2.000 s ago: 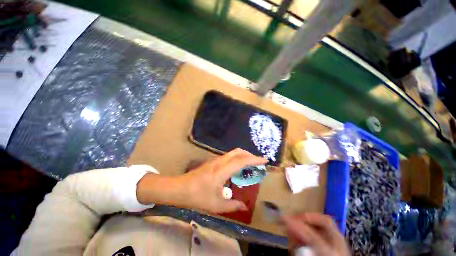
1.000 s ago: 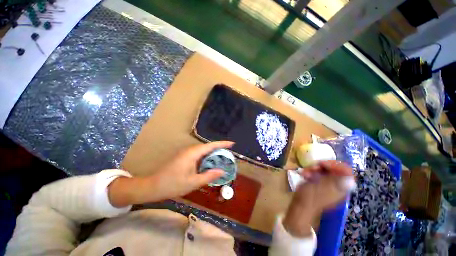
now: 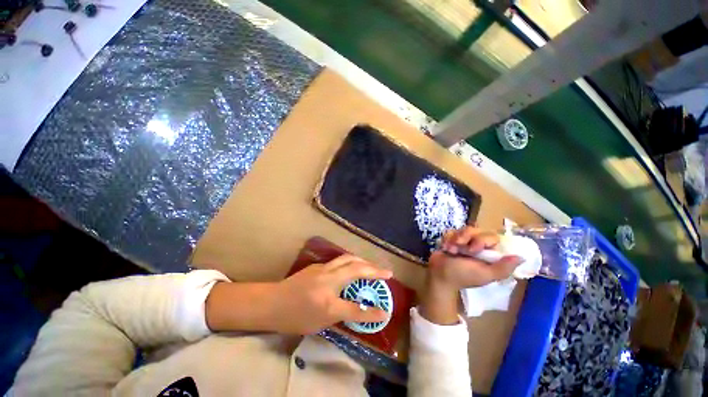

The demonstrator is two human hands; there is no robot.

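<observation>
My left hand (image 3: 322, 298) holds the round spoked wheel (image 3: 370, 293) between thumb and fingers, its ribbed face up, over the red-brown fixture (image 3: 317, 253). A small white bit shows near the wheel's centre. My right hand (image 3: 464, 264) is closed on the chunky white handle of a thin tool (image 3: 497, 255), at the front right corner of the black tray (image 3: 374, 203). The tool's tip is hidden or too small to make out. Small white parts (image 3: 440, 208) lie in a pile at the tray's right end.
A blue bin (image 3: 525, 338) of grey-black parts (image 3: 594, 337) stands at the right. A white pot (image 3: 529, 256), a white cloth (image 3: 489, 298) and a clear bag (image 3: 573, 250) lie beside it. A metal post (image 3: 536, 74) rises by the green belt (image 3: 497, 167). Bubble wrap (image 3: 167, 147) covers the left.
The wheel has gone onto or just over the fixture, its ribbed face now up. My right hand has gone from low at the right, past the pot, to the tray's corner. The camera view has shifted.
</observation>
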